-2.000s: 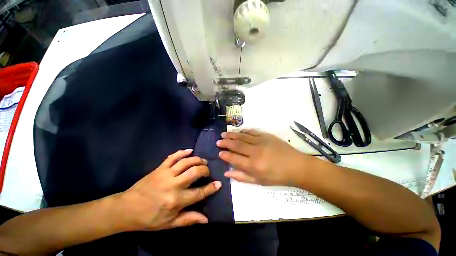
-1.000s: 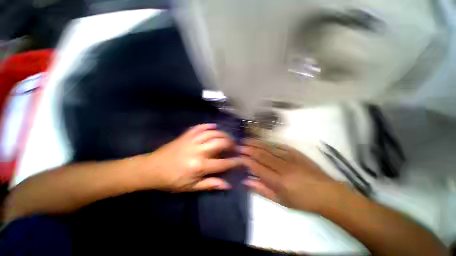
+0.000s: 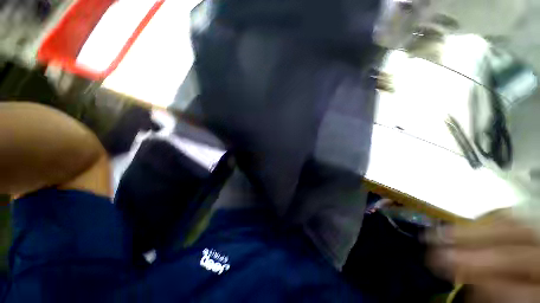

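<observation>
The black garment cloth [image 3: 266,77] lies over the white table and hangs down over its front edge towards my lap. Its folded strip [image 3: 346,112] runs up towards the blurred metal parts of the sewing machine at the top right. My right hand [image 3: 491,254] is strongly blurred at the lower right, off the cloth and in front of the table edge; whether it holds anything cannot be told. My left hand is out of the picture; only my bent left arm shows at the left edge.
Snips [image 3: 463,142] and black shears [image 3: 497,130] lie on the white table [image 3: 414,160] at right. A red basket [image 3: 77,47] with white contents stands at upper left. A black and white cloth heap [image 3: 166,177] is below the table edge.
The view has swung down towards my lap. Both hands have left the cloth near the needle: the right is now at lower right, the left out of view.
</observation>
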